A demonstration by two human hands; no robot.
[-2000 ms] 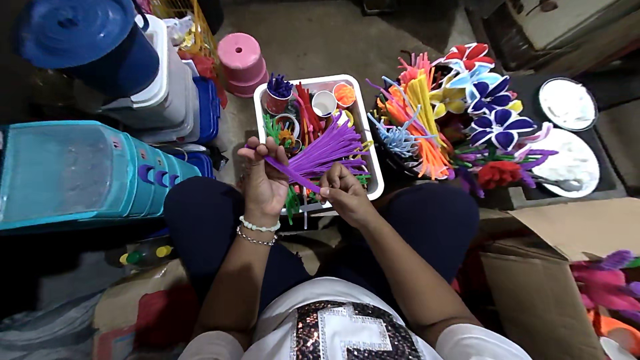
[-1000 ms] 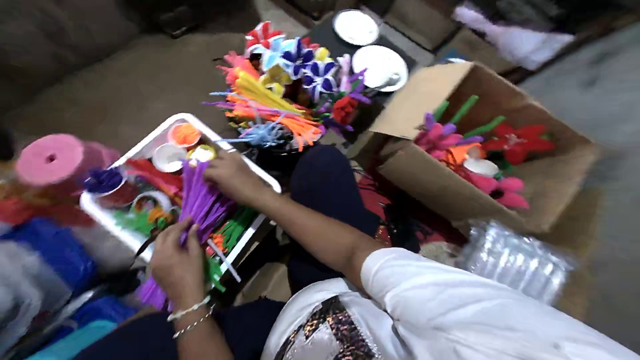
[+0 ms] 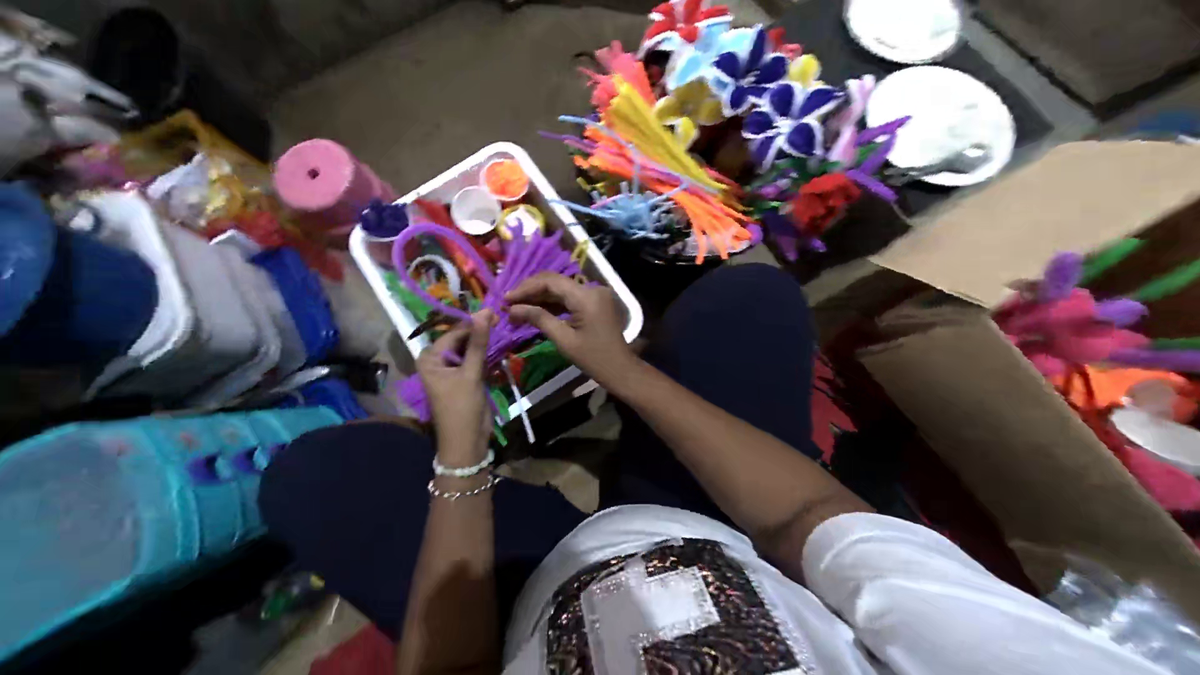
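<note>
A purple pipe cleaner (image 3: 424,228), bent into a large loop, rises from between my two hands. My left hand (image 3: 459,370) pinches its lower end between thumb and fingertips. Close beside it, my right hand (image 3: 574,323) has thumb and forefinger at the same purple stems. A bundle of purple pipe cleaners (image 3: 534,261) lies beneath both hands on a white plastic basket (image 3: 614,281). The basket also holds green and red pipe cleaners, a white cup (image 3: 475,210), a cup of orange pieces (image 3: 506,179) and a cup of dark purple pieces (image 3: 383,219).
Pipe-cleaner flowers (image 3: 792,117) and colourful stems stand beyond my right knee, near white plates (image 3: 940,122). An open cardboard box (image 3: 966,412) with finished flowers is at right. To the left are a pink roll (image 3: 317,176), a blue bucket (image 3: 103,281) and teal drawers (image 3: 122,506).
A purple strand stretched between my hands two seconds ago now stands in a loop. My right hand has come back from the cups to beside my left hand. The view has swung about.
</note>
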